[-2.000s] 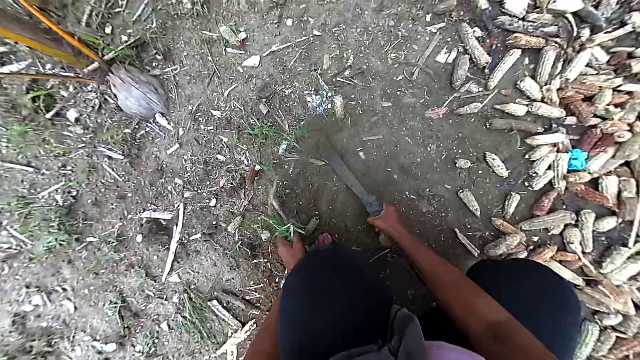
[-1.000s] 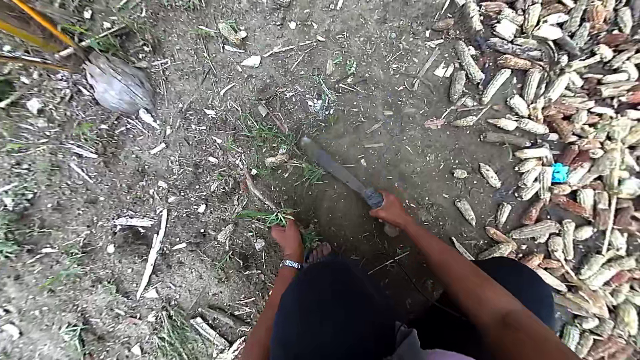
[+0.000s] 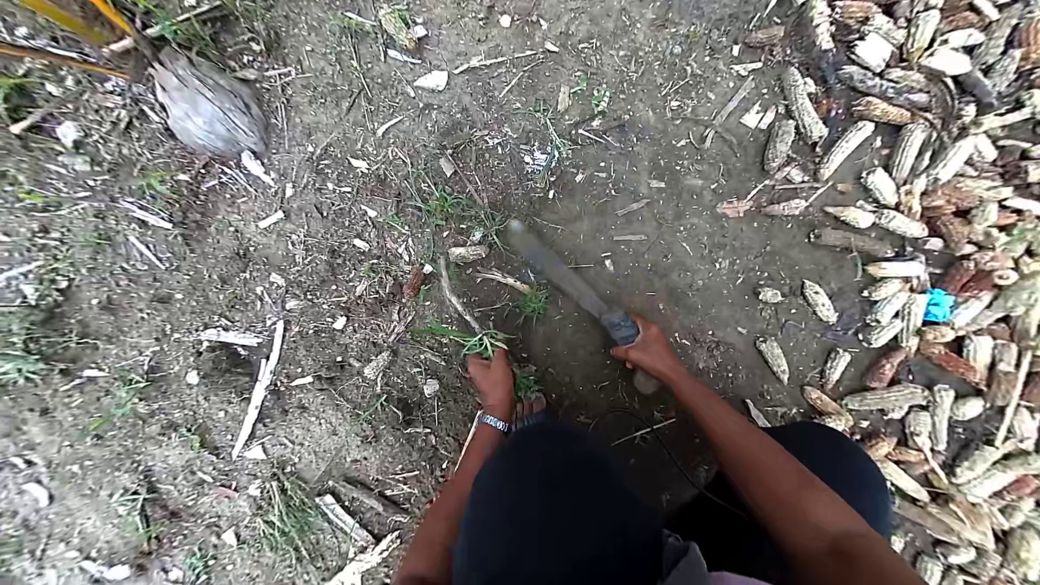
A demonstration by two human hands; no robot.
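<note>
My right hand [image 3: 650, 353] is closed around the dark wrapped handle of a machete [image 3: 569, 280], whose blurred blade points up and left, its tip beside small grass tufts [image 3: 443, 205]. To the left, my left hand [image 3: 491, 378] grips a small bunch of green weeds [image 3: 485, 343], leaves showing above the fingers. A metal watch or bracelet [image 3: 492, 421] is on the left wrist. Another grass tuft [image 3: 534, 302] grows between the left hand and the blade. Part of a foot [image 3: 530, 406] shows just below the left hand.
A large heap of dry corn cobs [image 3: 894, 398] covers the right side, with a bright blue scrap [image 3: 939, 305] on it. A grey dried husk [image 3: 210, 106] lies at the upper left. Sticks, including a pale one [image 3: 264, 382], and chips litter the soil. My knees fill the bottom.
The blade was blurred near the ground two seconds ago and pointed the same way, up and left. Green leaves show more plainly in my left hand now.
</note>
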